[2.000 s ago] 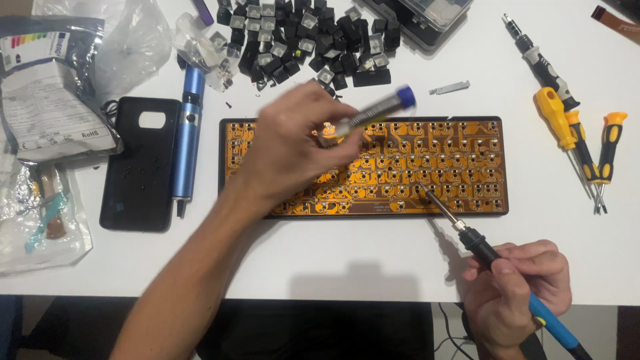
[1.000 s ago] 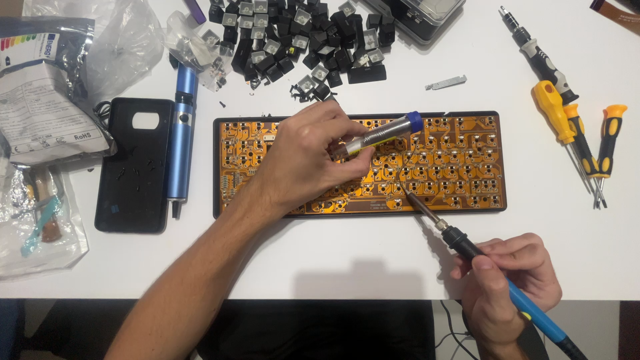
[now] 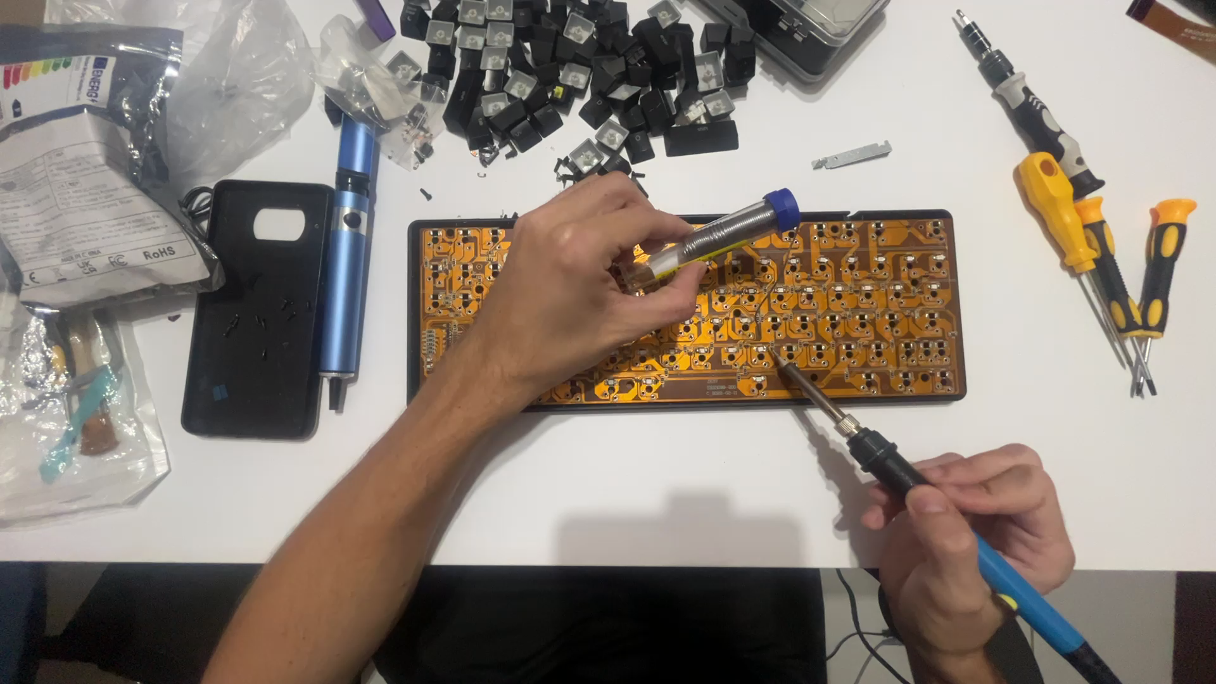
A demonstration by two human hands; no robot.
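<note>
A keyboard circuit board (image 3: 826, 328), orange and brown in a black frame, lies across the table. My left hand (image 3: 589, 275) is over its left half, hiding part of it, and grips a clear tube of solder wire (image 3: 727, 235) with a blue cap, tilted up to the right. A thin strand seems to run down from the tube toward the board. Below the board at the right, my right hand (image 3: 969, 532) holds a soldering iron (image 3: 888, 463) with a blue and black handle. Its tip is at the lower middle-right of the board, touching or very close to it.
Loose keycaps (image 3: 579, 76) are heaped behind the board. To the left are a blue desoldering pump (image 3: 344, 285), a black phone case (image 3: 256, 380) holding small screws, and plastic bags (image 3: 95, 209). A metal strip (image 3: 853, 156) and several screwdrivers (image 3: 1054, 214) lie right; a plastic box (image 3: 807, 38) stands behind.
From two seconds ago, my left hand and the solder tube have moved slightly right and down. The iron's tip has shifted a little left along the board. Both hands keep their hold.
</note>
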